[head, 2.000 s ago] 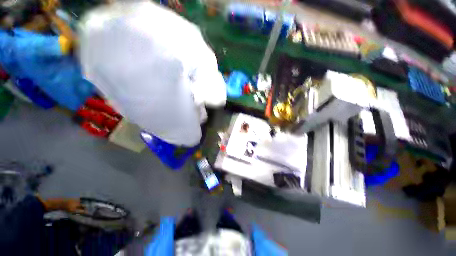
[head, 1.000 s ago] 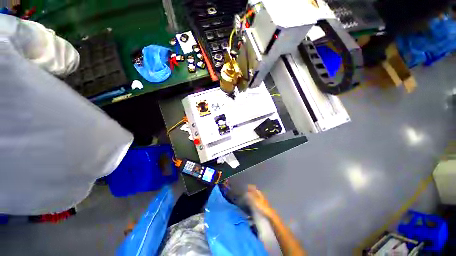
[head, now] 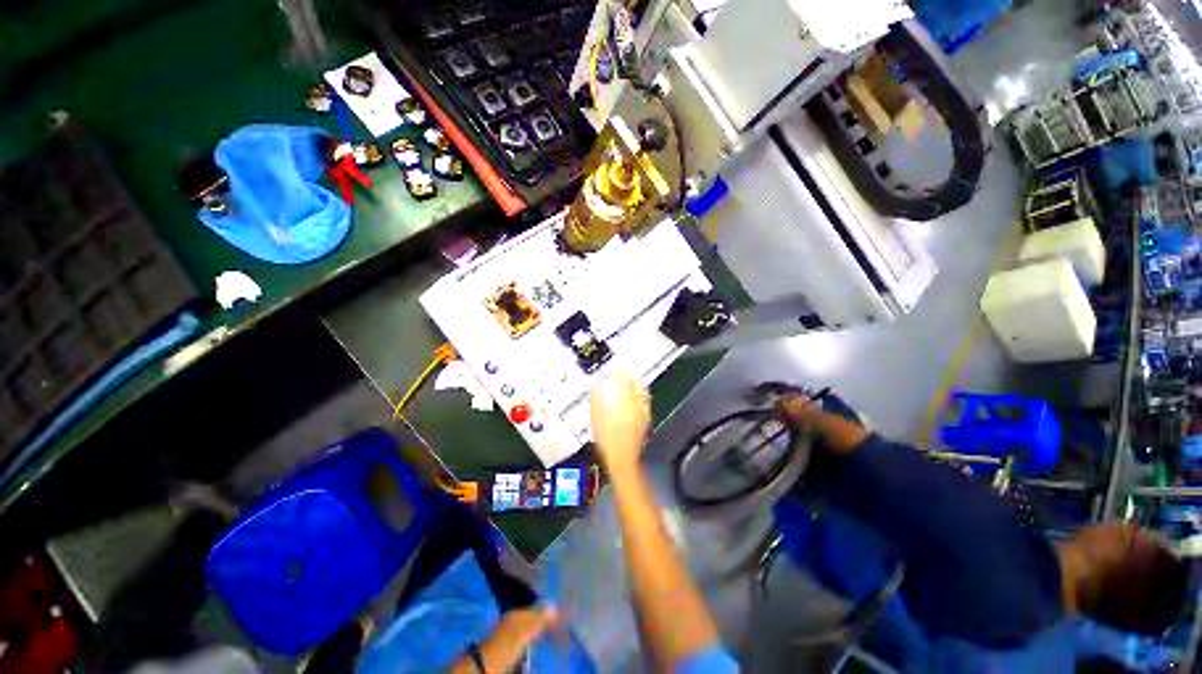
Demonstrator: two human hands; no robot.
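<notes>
My right hand (head: 620,415) reaches over the front edge of the white machine bed (head: 573,428), below the black fixture (head: 583,341); its fingers are blurred and nothing clear shows in them. My left hand (head: 518,637) is low at the bottom edge in front of my blue smock, blurred. The orange fixture (head: 513,310) sits on the bed beside the black one. The brass-gold machine head (head: 601,204) hangs at the bed's back edge. The teach pendant (head: 538,489), screen lit, lies on the dark green table at the bed's front.
Left bench: blue cap (head: 280,198), loose modules (head: 419,182), black plastic tray (head: 494,92) and grey compartment tray (head: 79,283). A blue plastic stool-like piece (head: 310,546) stands lower left. A person in dark clothing (head: 923,507) is at lower right, with a hand at a round dark hoop (head: 742,457).
The view has turned and come closer to the machine. My right hand has moved up to the bed's front edge. The white-clothed person at left has left the view; the dark-clothed person shows at right.
</notes>
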